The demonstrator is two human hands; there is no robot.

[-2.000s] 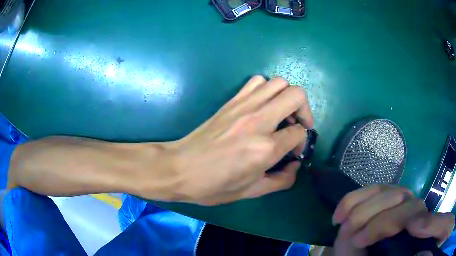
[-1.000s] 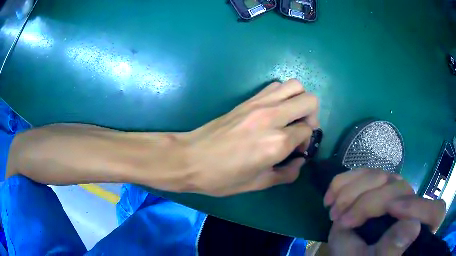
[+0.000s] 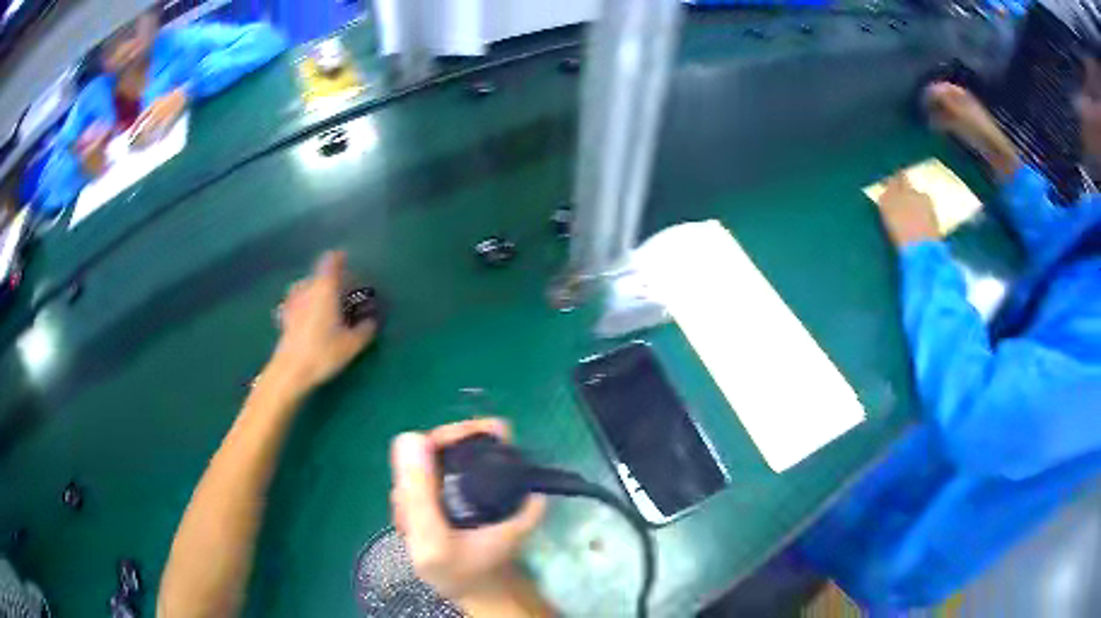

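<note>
My left hand (image 3: 316, 328) is stretched out over the green table, slightly blurred. A small black device housing (image 3: 360, 305) lies in the gap between its forefinger and thumb; whether they grip it is unclear. My right hand (image 3: 465, 549) is closed around the black electric screwdriver (image 3: 481, 481), seen from its cord end; its bit is hidden. The black cord runs right and down. The round screw tray (image 3: 389, 577) is partly covered by my right hand and cut off by the lower edge. Another black housing (image 3: 494, 250) lies further right on the table.
A grey post (image 3: 622, 145) stands at centre. Right of it lie a smartphone (image 3: 652, 432) and a long white paper (image 3: 761, 350). A person in blue (image 3: 1002, 374) works at right, another (image 3: 211, 60) at upper left. Several dark pieces lie scattered.
The view has swung up and right, showing the post, phone and people. My left hand has left its spot beside the screwdriver and reaches out. My right hand still holds the driver, now more upright.
</note>
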